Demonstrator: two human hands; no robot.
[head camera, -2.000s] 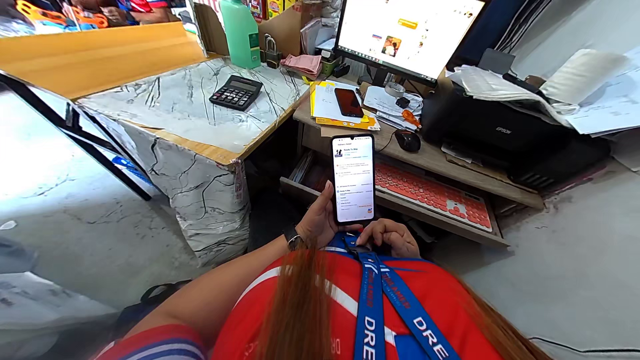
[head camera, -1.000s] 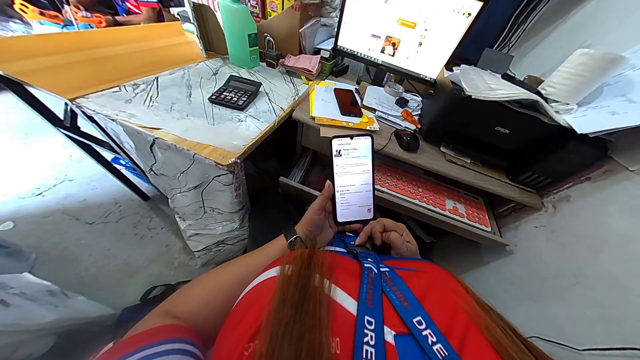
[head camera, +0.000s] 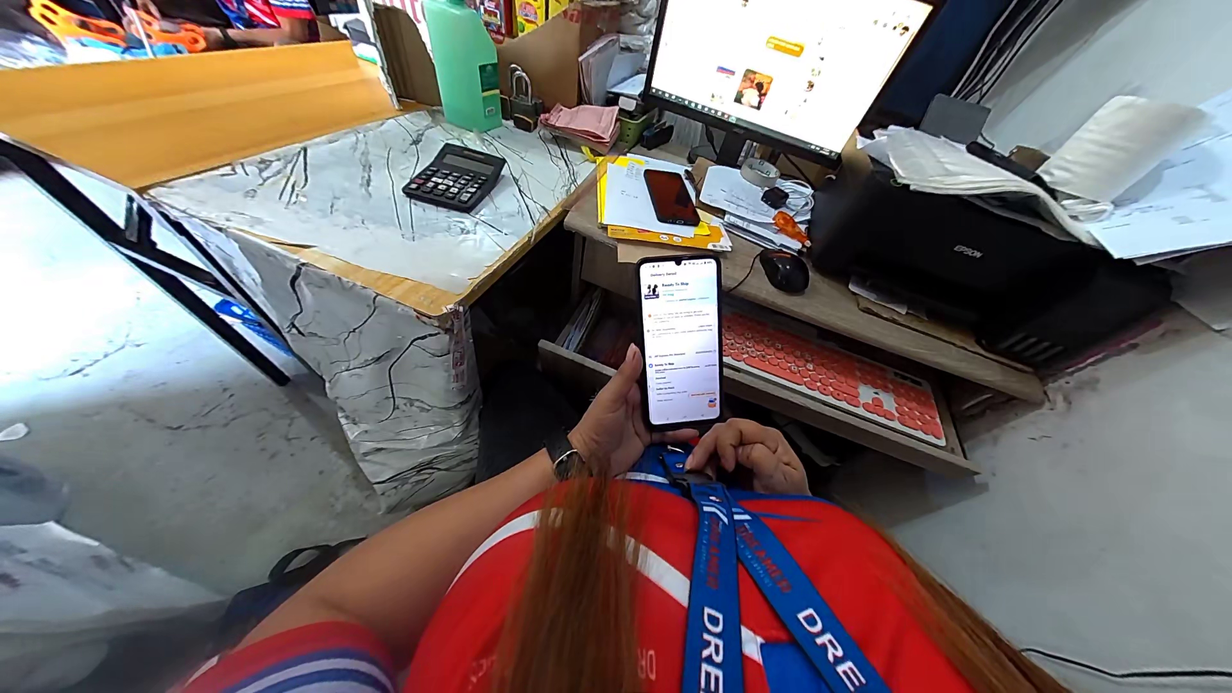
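Observation:
My left hand (head camera: 616, 414) holds a smartphone (head camera: 680, 342) upright, its lit screen facing me, with the thumb along the left edge. Just right of and below the phone, my right hand (head camera: 751, 454) rests with curled fingers at the top of a blue lanyard (head camera: 714, 577); whether it grips the lanyard's clip cannot be told. Beyond the phone, a computer mouse (head camera: 784, 271) lies on the wooden desk, and a coral keyboard (head camera: 833, 371) sits on the pulled-out tray. A second, dark-screened phone (head camera: 671, 197) lies on papers and yellow envelopes (head camera: 621, 197).
A calculator (head camera: 454, 177) lies on the marble-patterned table (head camera: 327, 212) at left, near a green bottle (head camera: 464, 67) and a padlock (head camera: 523, 101). A monitor (head camera: 789, 67) stands behind the desk. A black Epson printer (head camera: 972, 260) with papers on top is at right. Another person's arm shows at top left.

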